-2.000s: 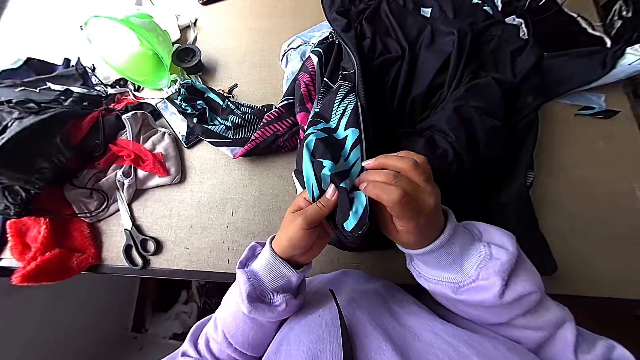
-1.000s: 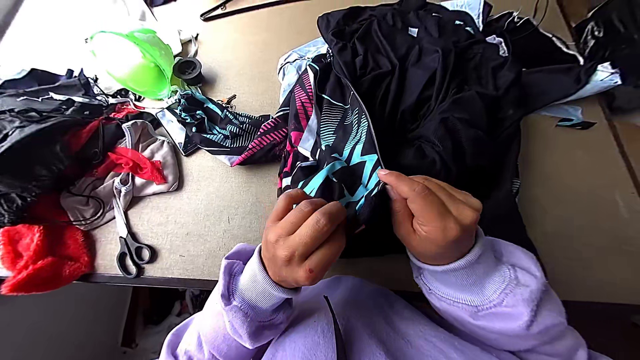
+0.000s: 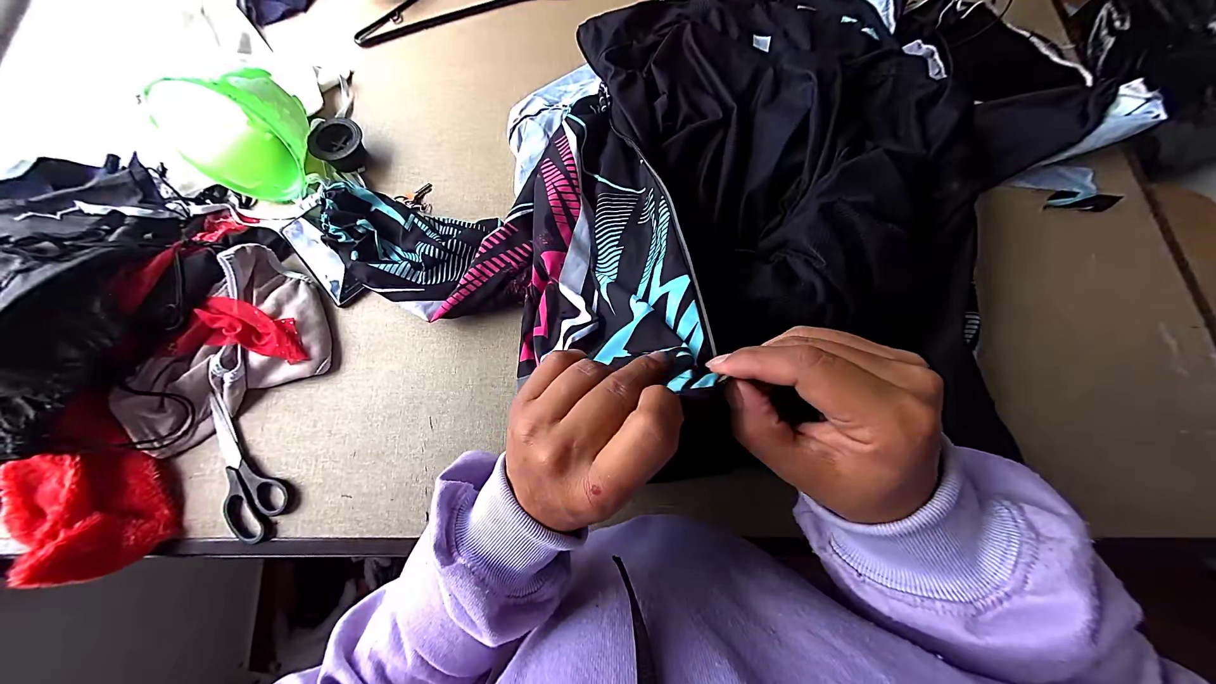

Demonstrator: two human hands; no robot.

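Note:
A black jacket (image 3: 798, 171) lies open on the table, its patterned front panel (image 3: 608, 237) in black, turquoise and pink turned outward, with a zipper edge (image 3: 670, 209) running down beside it. My left hand (image 3: 589, 442) grips the lower part of this panel, back of the hand up, fingertips curled into the cloth. Thumb and index finger of my right hand (image 3: 836, 418) pinch the lower corner of the same edge, just right of the left fingers. A patterned sleeve (image 3: 427, 252) stretches out to the left. The cloth under my fingers is partly hidden.
Scissors with dark handles (image 3: 249, 494) lie near the table's front edge (image 3: 380, 547) at left. Beyond them are a red fluffy cloth (image 3: 90, 513), a pile of dark clothes (image 3: 66, 275), a green translucent bowl-like thing (image 3: 237, 133), a black round object (image 3: 337, 142) and a black hanger (image 3: 427, 19).
My left hand has turned from holding the cloth with its thumb on top to back of the hand up. The patterned panel is spread wider, and my right hand pinches its lower zipper edge.

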